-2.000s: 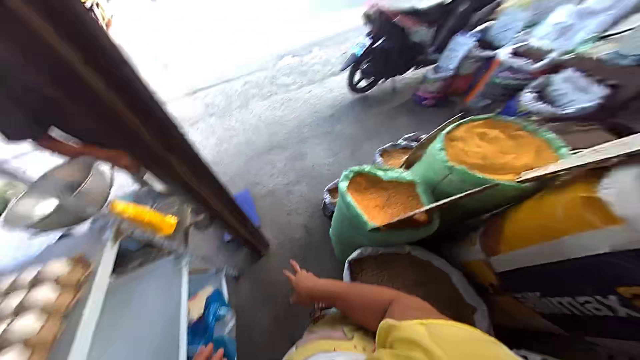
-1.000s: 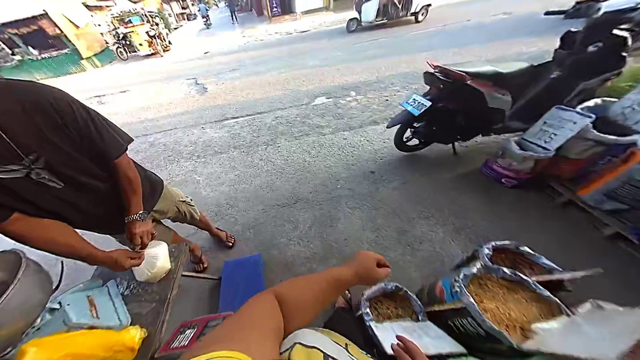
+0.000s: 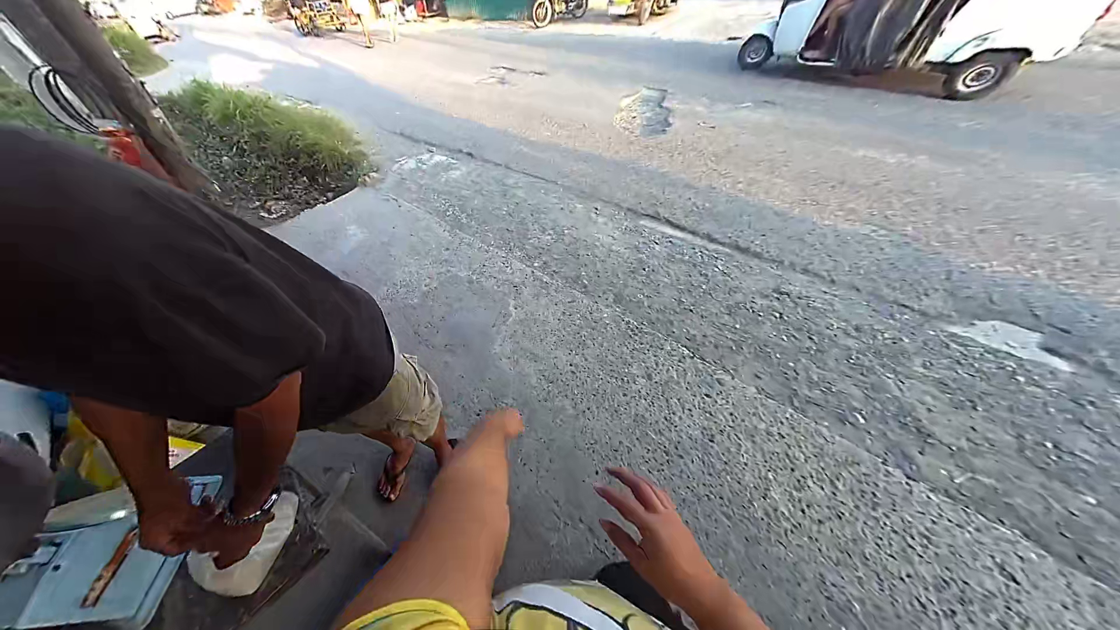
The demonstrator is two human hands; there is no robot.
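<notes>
My left hand (image 3: 502, 424) is out in front at the end of a raised forearm; its fingers are turned away, so what they do is hidden. To the right and lower, my right hand (image 3: 643, 525) is spread with its fingers apart and holds nothing. Both are above the grey pavement. At the left a person in a dark shirt (image 3: 175, 297) bends over a white plastic bag (image 3: 249, 560), both hands at its top. The bag rests on a wooden surface beside a light-blue plastic container (image 3: 92, 569) with a brown stick-like piece on it.
The person's sandalled foot (image 3: 394, 472) is on the pavement left of my left forearm. A leaning post (image 3: 114, 96) and a grass patch (image 3: 262, 131) lie beyond. On the road (image 3: 787, 192) a white three-wheeled vehicle (image 3: 927, 35) is at the upper right.
The view has swung far to the left, away from the sacks and the parked motorcycle. My right hand now shows fully, with spread fingers. The person still has both hands at the white bag.
</notes>
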